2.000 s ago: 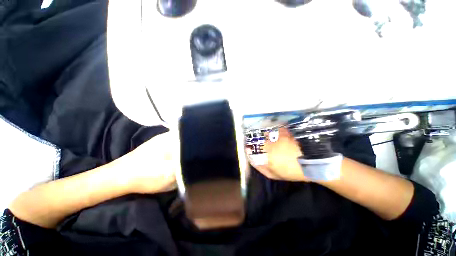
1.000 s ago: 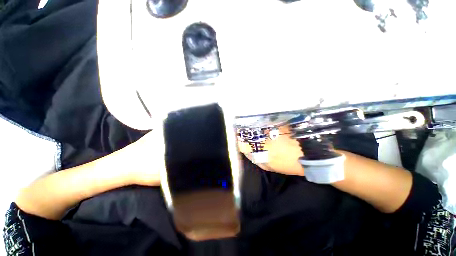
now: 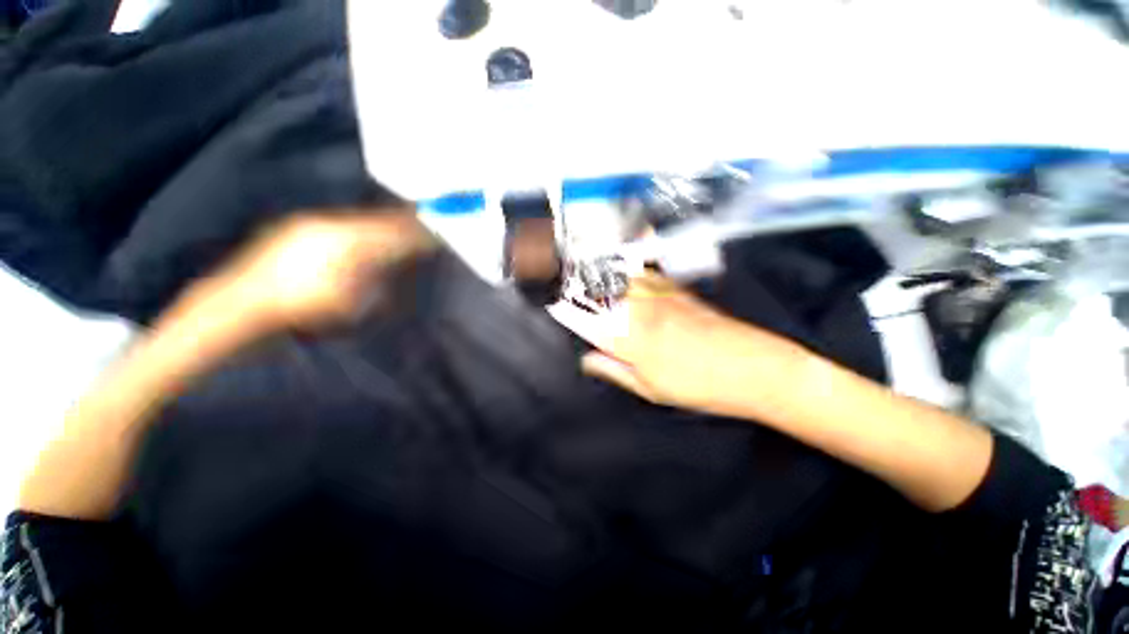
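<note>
Black woven cloth [image 3: 495, 421] spreads below the white sewing machine head [image 3: 743, 87] and over my lap. My left hand [image 3: 353, 266] is motion-blurred, on or just over the cloth left of the needle area; its fingers are not clear enough to show a grip. My right hand [image 3: 644, 334] lies on the cloth just right of the needle area, fingers pointing left, thumb apart from them. Small shiny metal parts [image 3: 601, 275] sit at its fingertips. The needle itself cannot be made out.
More black cloth [image 3: 173, 136] is heaped left of the machine head. Dark small tools or parts [image 3: 960, 291] lie at the right, beside a crinkled clear plastic bag [image 3: 1052, 359]. A small red thing [image 3: 1099, 505] shows at the right edge.
The view has shifted, so the machine head sits higher and hides less. My left hand, earlier partly behind the head, is now out to its left and blurred. My right hand stays near the needle area.
</note>
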